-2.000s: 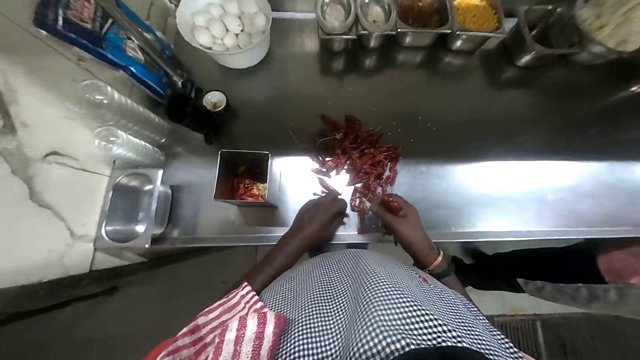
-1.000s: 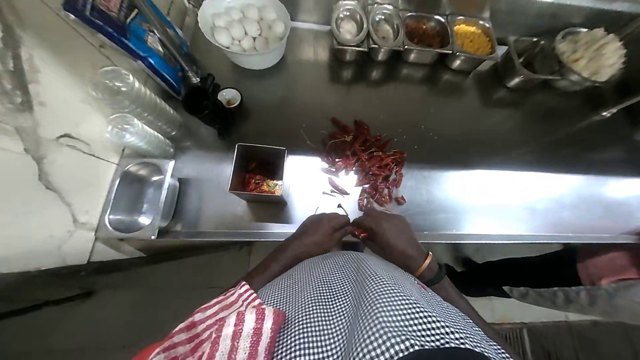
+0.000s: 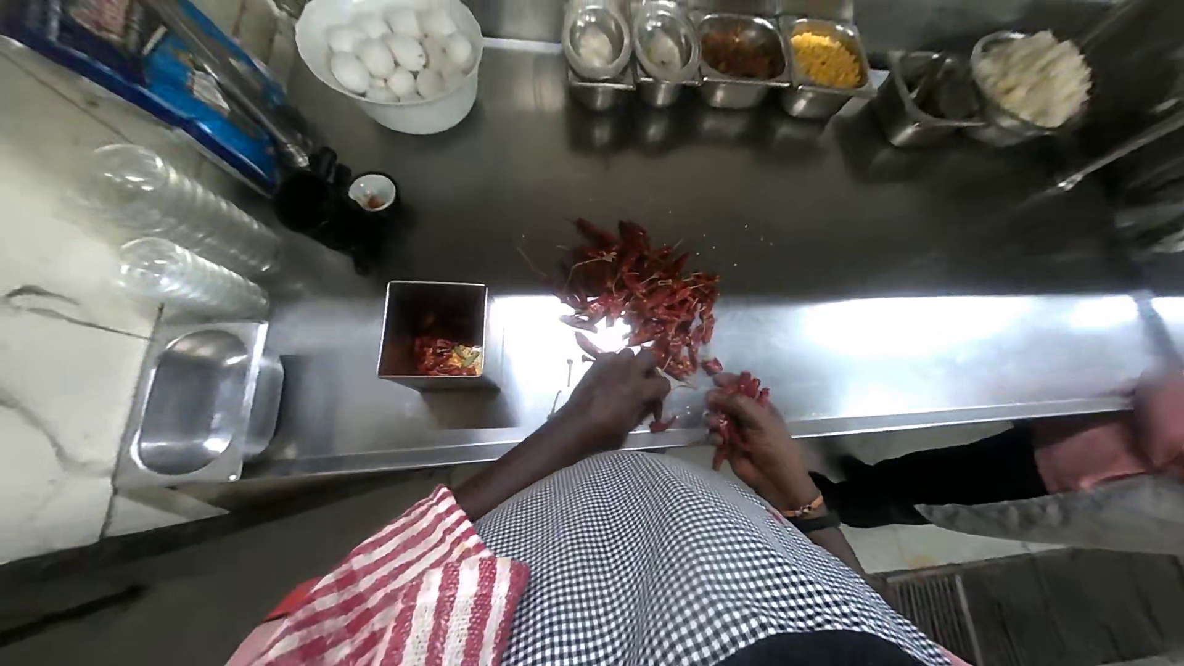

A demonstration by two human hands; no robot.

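A heap of dried red chillies (image 3: 647, 287) lies on the steel counter in front of me. My left hand (image 3: 618, 393) is at the near edge of the heap, its fingertips at a chilli stem, with a chilli just below them. Close by on the right, my right hand (image 3: 754, 430) is closed around several red chillies, which stick out above and below its fingers. Left of the heap stands a square steel container (image 3: 433, 333) with red chilli pieces and some yellow bits at its bottom. Loose stems lie between the container and my left hand.
An empty steel pan (image 3: 194, 402) sits at the left end, with clear plastic bottles (image 3: 190, 277) behind it. A white bowl of eggs (image 3: 416, 111), a small white cup (image 3: 373, 191) and steel tubs of ingredients (image 3: 740, 55) stand farther back. Another person (image 3: 1073, 453) is at the right.
My hands were together at the counter's edge a second ago; now they are apart, the left at the heap's near edge and the right farther right with chillies in it.
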